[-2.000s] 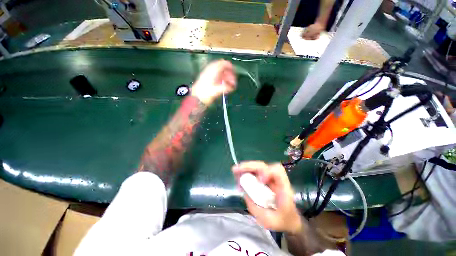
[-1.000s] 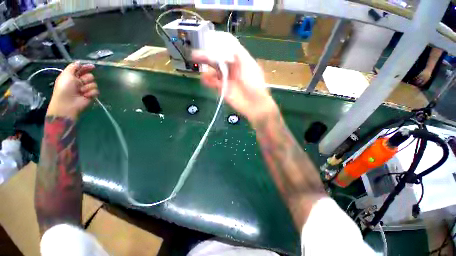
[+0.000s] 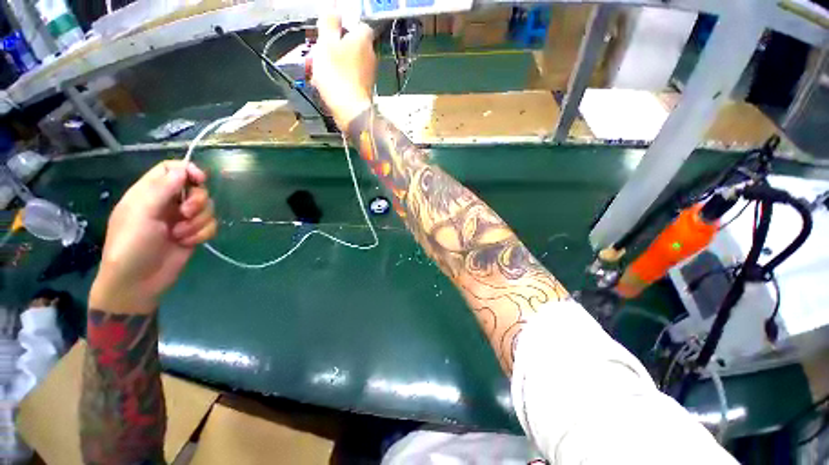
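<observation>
A thin white charging cable (image 3: pixel 250 264) hangs in a loose loop over the green conveyor belt. My left hand (image 3: pixel 164 222) grips the cable at the left, above the belt. My right hand (image 3: pixel 344 71) is raised at the top centre, at the shelf edge; the cable runs up to it, and its fingertips are partly cut off, so what they hold is unclear. On the belt behind the cable lie a black cylinder (image 3: pixel 303 205) and a housing with a pale face (image 3: pixel 379 205).
An orange screwdriver (image 3: pixel 671 249) with black hoses hangs at the right beside a white machine (image 3: pixel 789 272). A grey post (image 3: pixel 668 136) slants in front of the wooden ledge (image 3: pixel 482 116). Small screws lie scattered mid-belt. Cardboard boxes (image 3: pixel 264 436) stand below the belt edge.
My right hand has moved up and left to the shelf edge. My left hand has moved slightly right and down. The cable loop has risen and become shallower.
</observation>
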